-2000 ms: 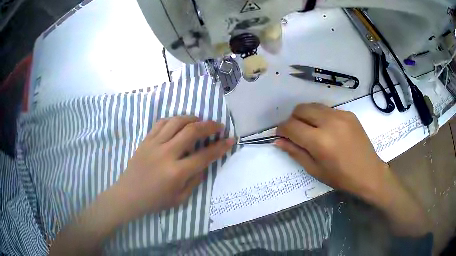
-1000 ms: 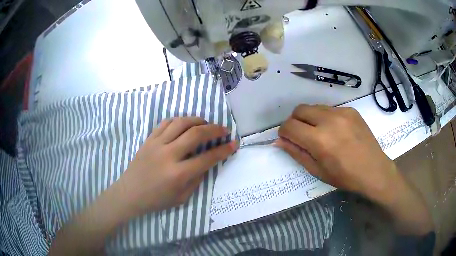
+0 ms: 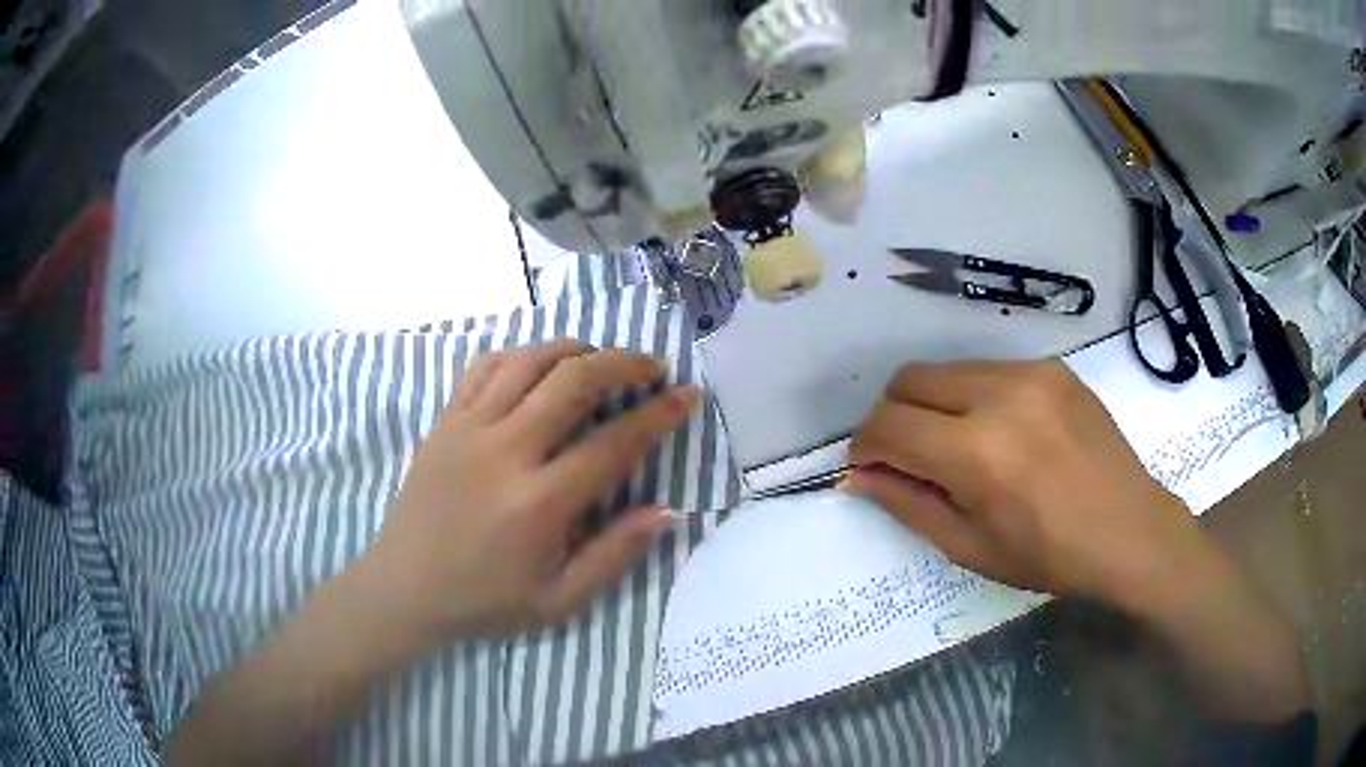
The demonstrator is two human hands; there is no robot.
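Note:
A grey-blue and white striped fabric panel (image 3: pixel 270 450) covers the left of the table and hangs over the front edge. My left hand (image 3: pixel 524 480) lies on it near its right edge, fingers spread, palm down. My right hand (image 3: pixel 996 472) pinches thin tweezers (image 3: pixel 802 483), whose tips point left to the fabric's right edge. Whether the tips grip the fabric cannot be told. The fabric's upper edge reaches the needle area (image 3: pixel 697 277) of the sewing machine.
The white sewing machine head (image 3: pixel 644 105) stands above the fabric. Thread snips (image 3: pixel 996 282) lie right of it. Black-handled shears (image 3: pixel 1176 292) and a long black-tipped tool (image 3: pixel 1273 352) lie farther right. A printed ruler strip (image 3: pixel 839 622) runs along the front edge.
The view has shifted, so the scene sits lower. My left thumb and forefinger have spread apart near the fabric's edge. My right hand still holds the tweezers.

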